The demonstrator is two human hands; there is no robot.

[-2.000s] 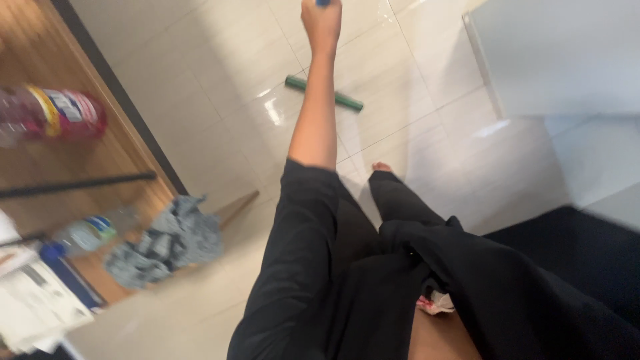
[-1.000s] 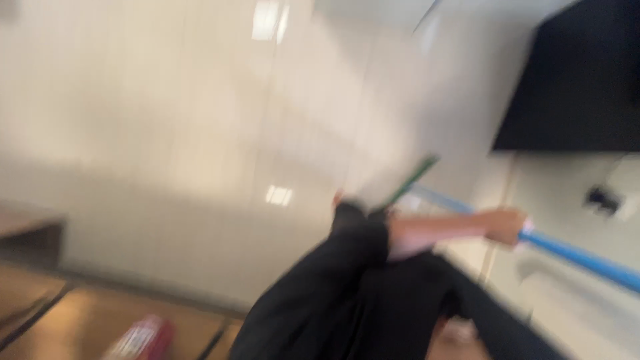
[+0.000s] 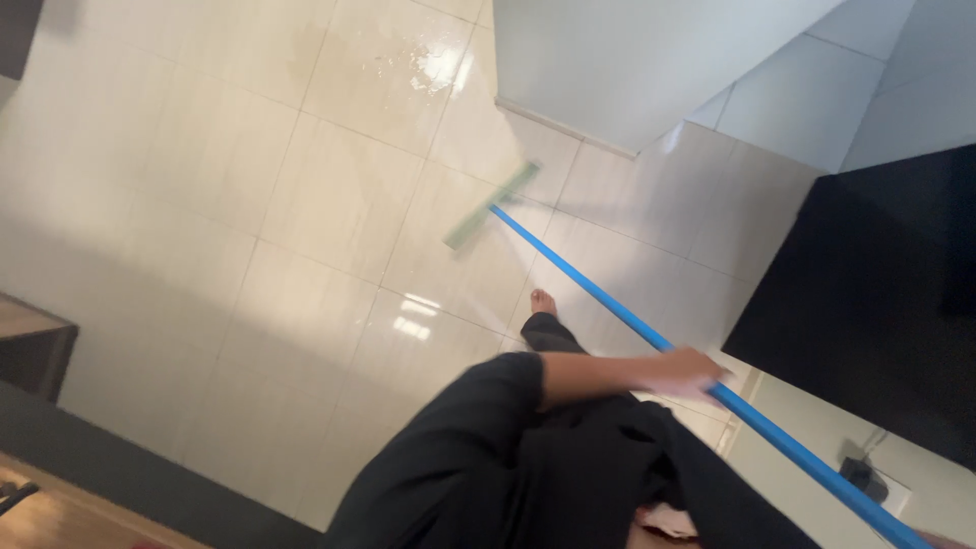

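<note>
A floor squeegee with a long blue pole slants across the view from the lower right corner. Its blurred green head is at the pole's far end, at the pale floor tiles. My left hand is wrapped around the pole, beyond my black-sleeved arm. Only a sliver of skin, apparently my right hand, shows beside the pole at the bottom right corner; its fingers are hidden. Wet, shiny spots lie on the tiles above the squeegee head.
My bare foot rests below the squeegee head. A pale wall corner stands at the top, with a large black panel at right. A black plug sits in a wall socket near the pole. Wooden furniture borders the lower left.
My left hand, on the blue pole, has moved from the top of the view two seconds ago to the right of my body. The view has turned strongly.
</note>
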